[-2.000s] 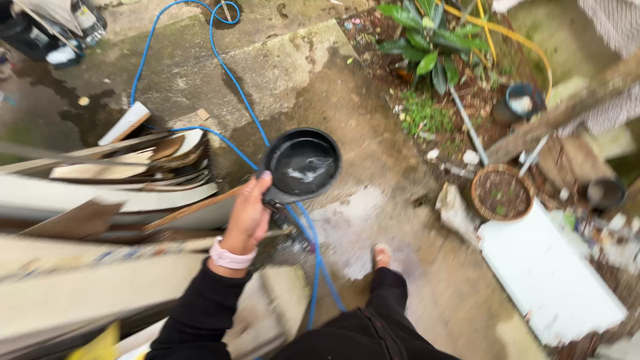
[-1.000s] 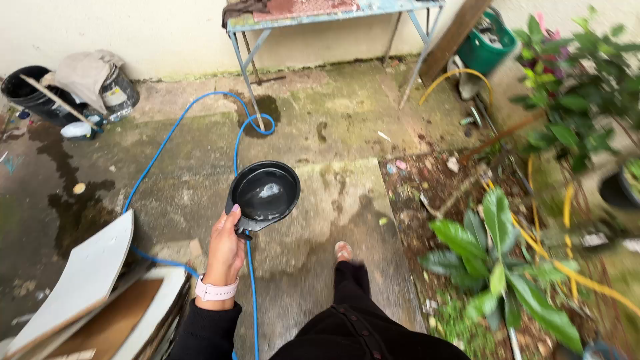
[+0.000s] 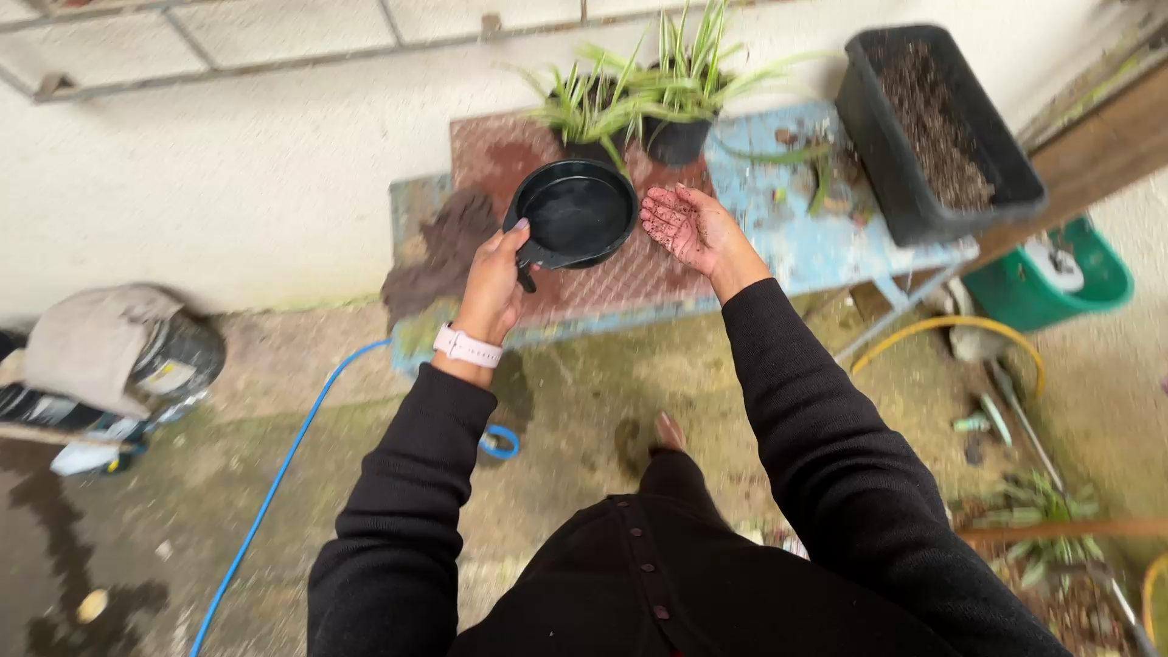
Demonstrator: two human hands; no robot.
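My left hand (image 3: 493,283), with a pale pink watch band at the wrist, grips the rim and handle side of a round black plastic pan (image 3: 577,215). The pan hangs over the reddish textured mat on the table, and its dark inside has a dull sheen. Just right of the pan my right hand (image 3: 686,230) is palm up, fingers apart, with dark soil specks on the skin and nothing held. Beyond both hands stand two black pots with striped spider plants (image 3: 589,105) (image 3: 680,100). A crumpled dark brown cloth (image 3: 440,251) lies left of the pan.
The worn blue table (image 3: 776,214) stands against a white wall. A black planter of soil (image 3: 940,128) sits at its right end, above a green plastic bin (image 3: 1049,283). A blue hose (image 3: 292,465) crosses the concrete floor. Cloth-covered dark buckets (image 3: 182,351) stand at left; a yellow hose (image 3: 949,321) curves at right.
The view has swung from the yard floor to the table, which was at the top edge one second ago. My right hand has come into view. The pan is still in my left hand.
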